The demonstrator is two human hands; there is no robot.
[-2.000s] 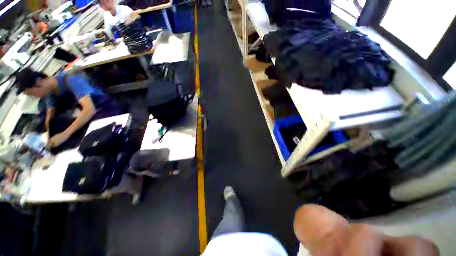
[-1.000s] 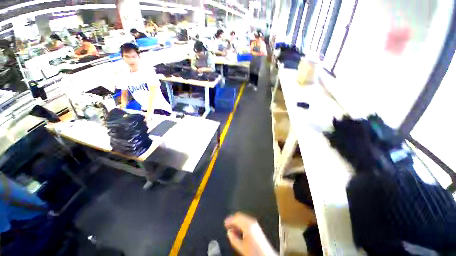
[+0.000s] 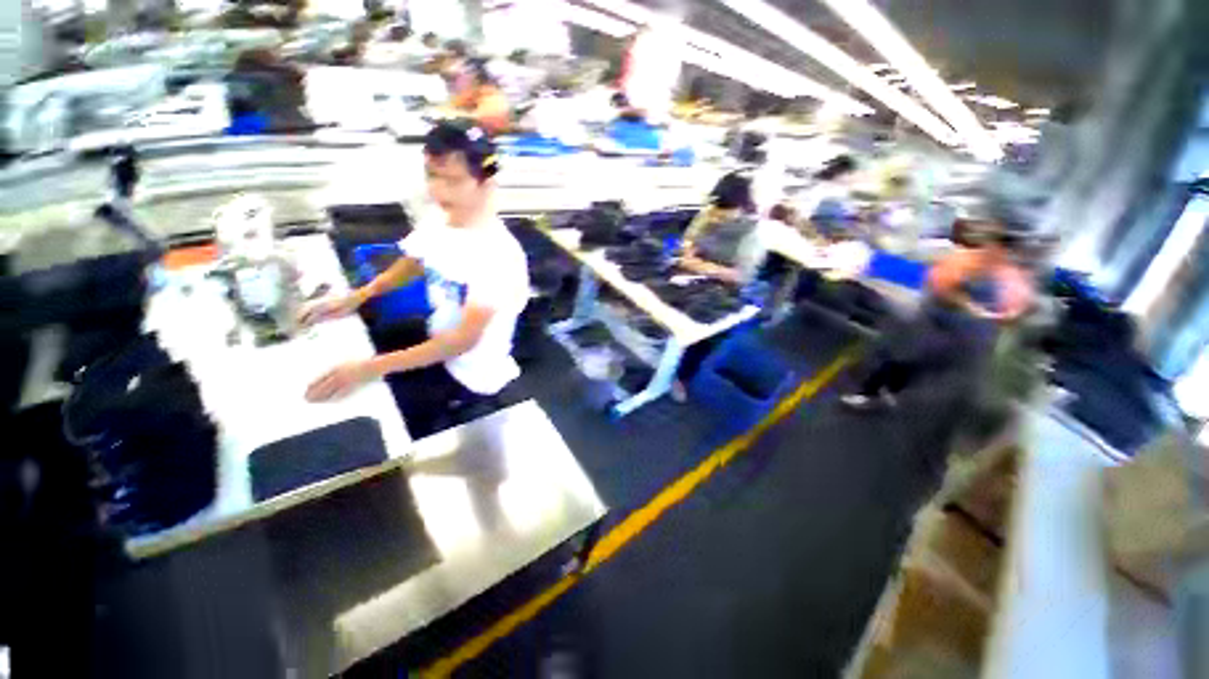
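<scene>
Neither my left hand nor my right hand shows in the current view. Nearest in front is a white workbench (image 3: pixel 497 484) on the left. A flat, dark panel with rounded corners (image 3: pixel 316 458) lies on it. A thick stack of black pieces (image 3: pixel 143 431) stands at its left end. A sewing machine (image 3: pixel 261 283) is on the bench behind the panel. The picture is blurred, so finer detail cannot be told.
A person in a white shirt (image 3: pixel 480 285) sits at the bench, hands on its top. A yellow floor line (image 3: pixel 690 480) runs along the aisle. A blue bin (image 3: pixel 743 385) stands beside it. A person in orange (image 3: pixel 988 285) is farther along. A long shelf bench (image 3: pixel 1047 531) borders the right.
The view has swung left and come closer to the white workbench. The hand seen low in the earlier frames is out of the picture. The person in white now looks down at the bench.
</scene>
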